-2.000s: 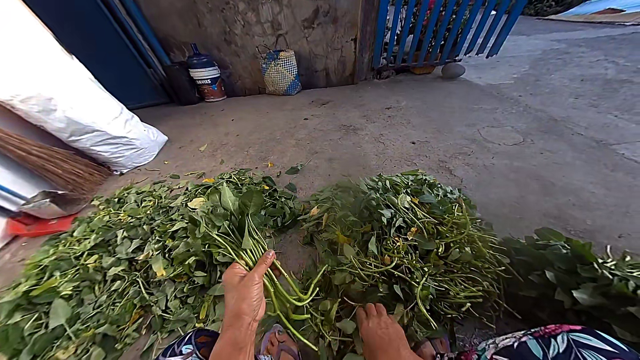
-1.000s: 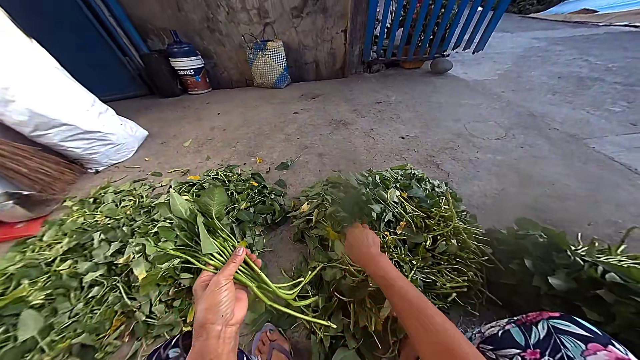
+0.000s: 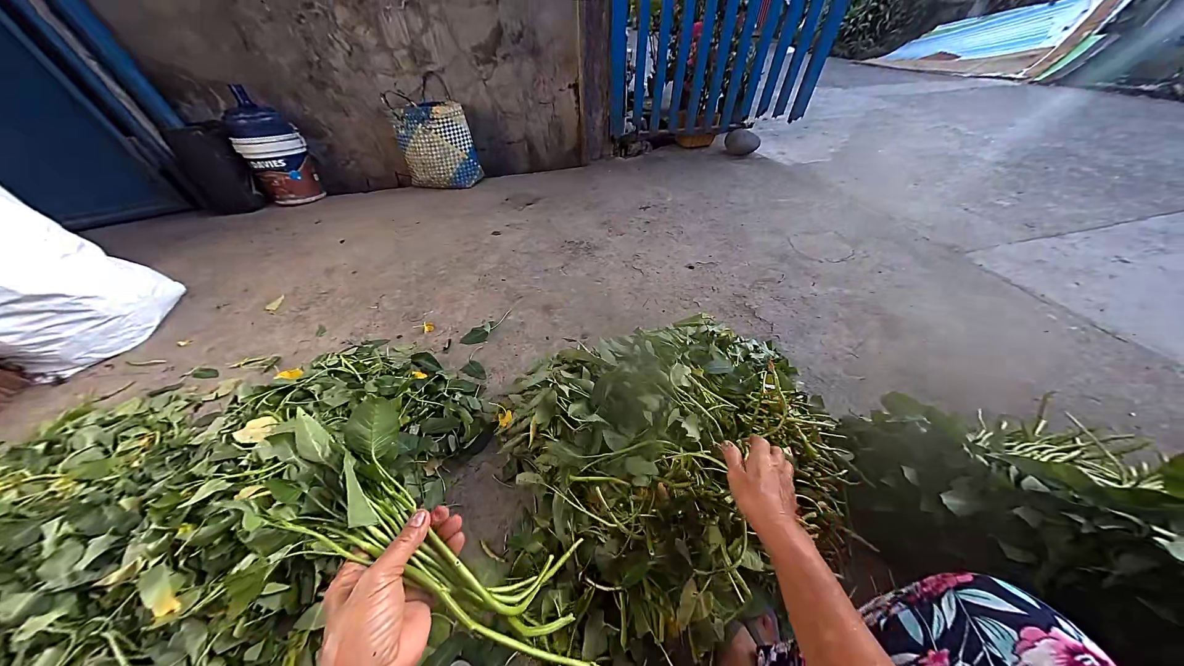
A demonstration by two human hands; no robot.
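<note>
My left hand (image 3: 388, 587) is closed around a bunch of leafy green stems (image 3: 462, 583), its leaves pointing up and left and the cut-looking stem ends to the lower right. My right hand (image 3: 763, 481) reaches onto the middle heap of leafy stems (image 3: 638, 444), fingertips at the stems on its right part; whether it grips one cannot be told. A wide heap of loose green leaves (image 3: 120, 518) with some yellow ones spreads at the left. Another pile of leafy stems (image 3: 999, 499) lies at the right, partly blurred.
A white sack (image 3: 74, 296) stands at the left. By the wall are a bucket with a blue container (image 3: 273, 153), a black container (image 3: 213, 171) and a woven bag (image 3: 439, 148). A blue slatted gate (image 3: 721, 65) and a stone (image 3: 742, 141) are farther back on the concrete ground.
My right hand has moved from low at the near edge of the middle heap up onto it, then to its right side. My left hand keeps hold of the bunch.
</note>
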